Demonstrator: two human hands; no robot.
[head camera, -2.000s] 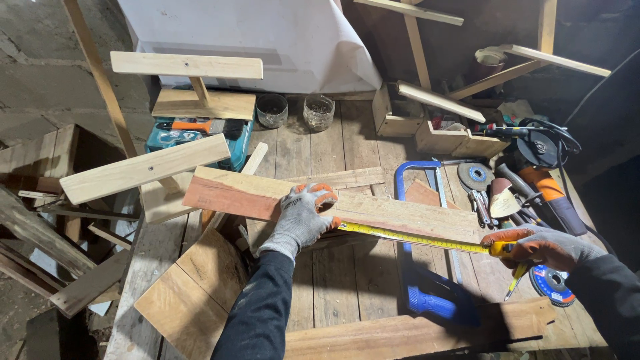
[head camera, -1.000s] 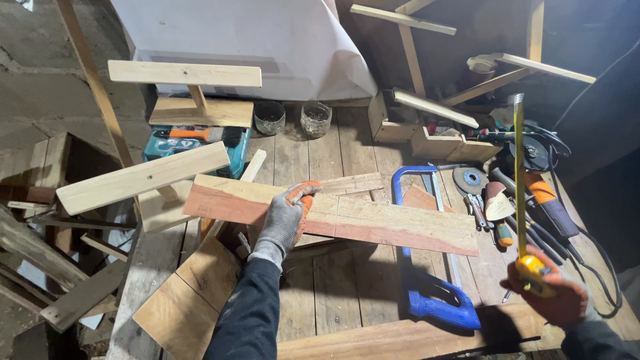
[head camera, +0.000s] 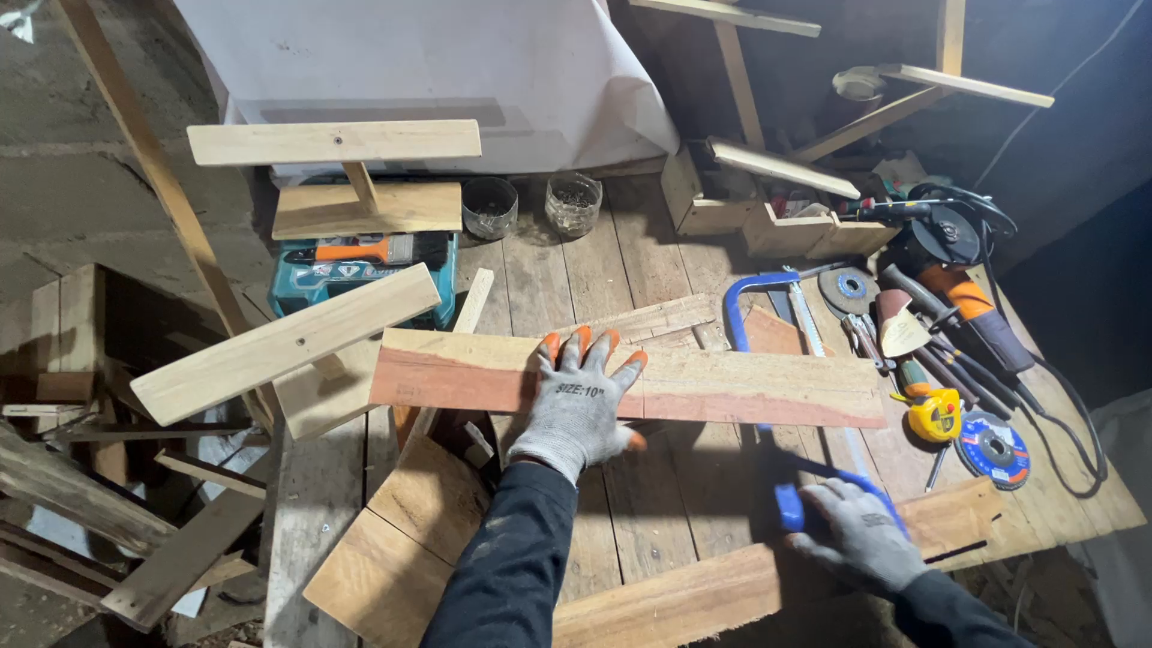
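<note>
My left hand (head camera: 580, 400), in a grey glove with orange fingertips, lies spread on top of a wooden board (head camera: 756, 382) that has a reddish lower edge and a thin line across it. At the lower right my right hand (head camera: 855, 531), gloved too and slightly blurred, is at the handle of a blue hacksaw (head camera: 742, 292), whose frame passes under the board's right part. Its fingers seem bent around the handle, but blur hides the exact grip. A yellow tape measure (head camera: 933, 414) rests among the tools at the right of the wooden workbench (head camera: 648, 513).
An angle grinder (head camera: 976, 310), a flap disc (head camera: 993, 450) and a grinding disc (head camera: 848, 290) lie at the right. T-shaped wooden pieces (head camera: 288, 342) and a teal case (head camera: 301, 279) stand at the left. A long plank (head camera: 666, 598) crosses the near edge.
My right hand has let go of the tape measure, held up a second ago, and moved left to the hacksaw handle. My left hand has gone from gripping the board's edge to lying flat on it.
</note>
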